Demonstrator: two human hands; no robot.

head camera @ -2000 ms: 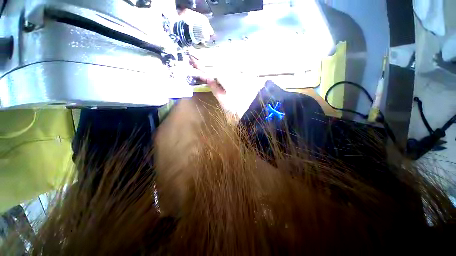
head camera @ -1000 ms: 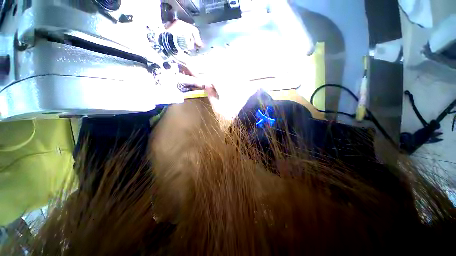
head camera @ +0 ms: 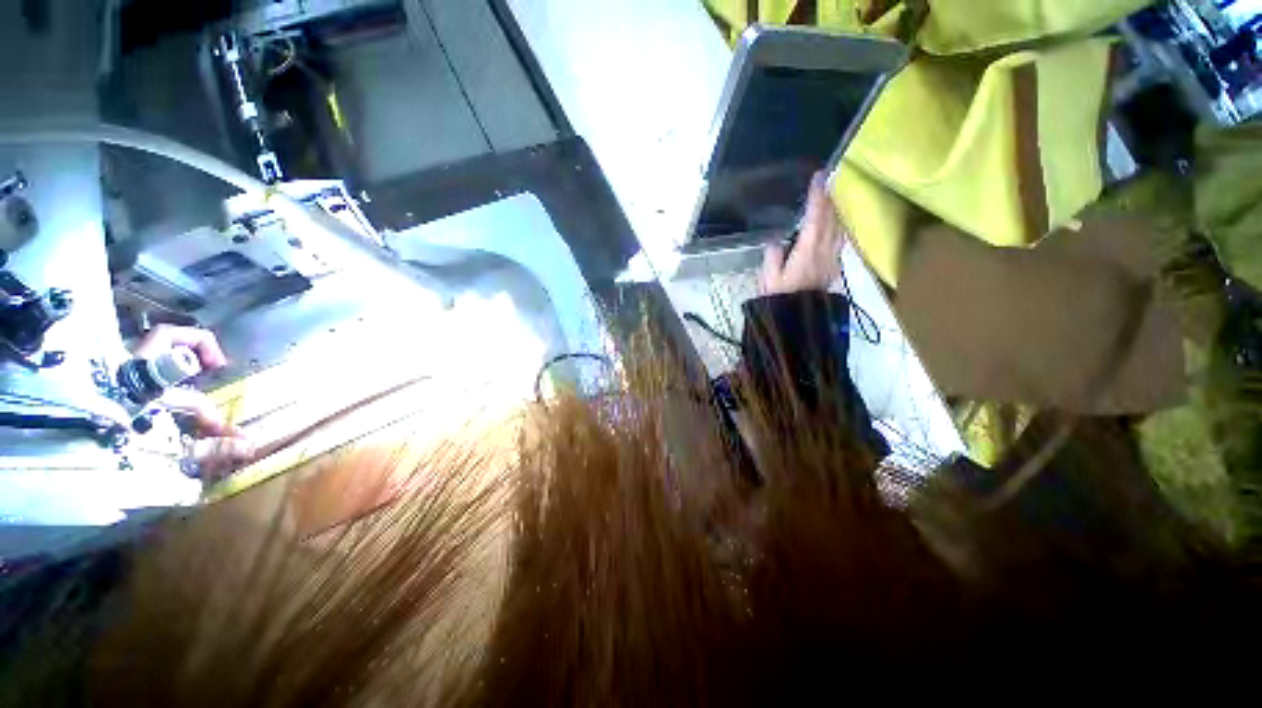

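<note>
The control panel [head camera: 796,138], a dark screen in a pale grey frame, stands tilted at upper centre-right. My right hand [head camera: 810,256], in a dark sleeve, is at its lower right edge with a finger up against it; its grip is unclear. The white sewing machine head [head camera: 62,457] is at the left edge. My left hand [head camera: 208,436] is partly hidden by the machine's round dial and metal parts; its fingers lie near the needle area. A workpiece with a yellow edge [head camera: 256,474] runs beside these fingers, mostly lost in glare and hair.
Yellow-green panels [head camera: 955,138] hang and fold at the upper right, beside a brown piece [head camera: 1038,318]. A black cable [head camera: 858,318] loops near my right hand. Another machine part [head camera: 284,221] stands at upper left. Reddish-brown hair covers the lower view.
The view has swung right, bringing the control panel and yellow-green panels into view. My right hand, earlier lost in glare near the needle, is now at the control panel. My left fingers remain near the needle.
</note>
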